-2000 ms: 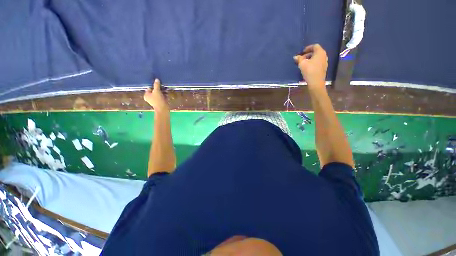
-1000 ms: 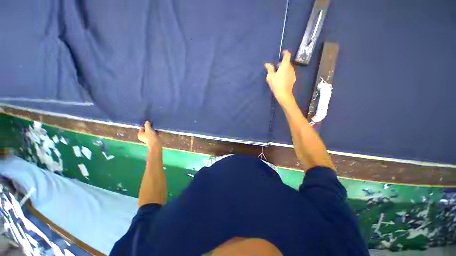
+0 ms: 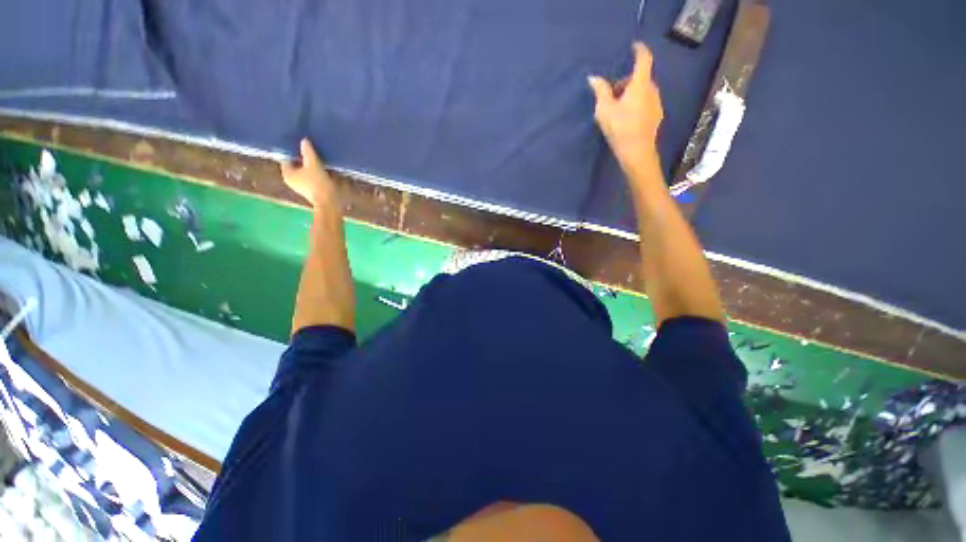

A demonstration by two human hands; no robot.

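Note:
Dark navy fabric [image 3: 455, 106] covers the table, with a whitish edge along the near side and some wrinkles at the left. My left hand [image 3: 311, 178] is at the near edge, thumb on top of the cloth, the other fingers mostly hidden; it pinches the edge. My right hand [image 3: 633, 114] is over the cloth near a thin white line of its right end, thumb and forefinger apart, nothing visible in it. A long dark bar weight [image 3: 749, 42] wrapped with white cloth lies right of my right hand. A shorter metal weight [image 3: 696, 19] lies near the top.
The table's brown wooden edge [image 3: 403, 211] runs across in front of me. Loose threads hang at it near my body. The green floor [image 3: 249, 228] has white and dark scraps. Pale blue cloth [image 3: 159, 365] and another wood-edged surface [image 3: 111, 423] are at the lower left.
The view has shifted and tilted. My left hand stays at the fabric edge. My right thumb and forefinger, together two seconds ago, are now spread beside the cloth's end line.

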